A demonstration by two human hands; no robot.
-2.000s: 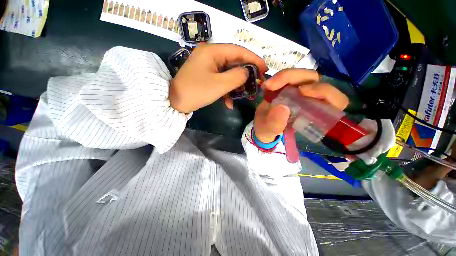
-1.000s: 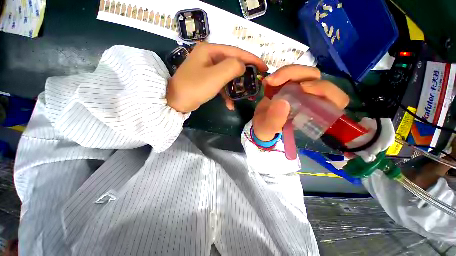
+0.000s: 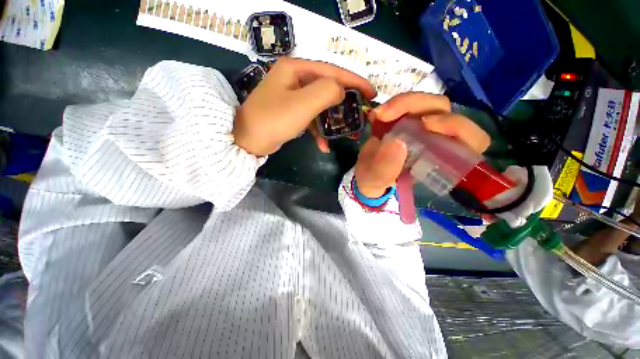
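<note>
My left hand (image 3: 291, 105) holds a dark rounded-square smartwatch housing (image 3: 342, 116) with a silvery rim, open side up, above the dark green mat. My right hand (image 3: 410, 137) is closed around the glue dispensing syringe (image 3: 445, 163), which has a clear barrel, a red part inside and a green-and-white end. The syringe's front end points at the right edge of the held housing. The exact contact of its tip cannot be made out. A pink tool (image 3: 406, 199), perhaps the tweezers, shows under my right hand along the wrist.
A white liner strip (image 3: 309, 52) with tan pieces crosses the mat behind my hands. Another housing (image 3: 271, 34) lies on it, with more beside and above. A blue bin (image 3: 502, 70) with small pale parts stands back right, near the glue box (image 3: 609, 140). A coworker's arm (image 3: 582, 287) is at right.
Since two seconds ago, my left thumb and fingers have shifted back a little, and more of the held housing's inside shows. My right hand and the syringe have barely moved.
</note>
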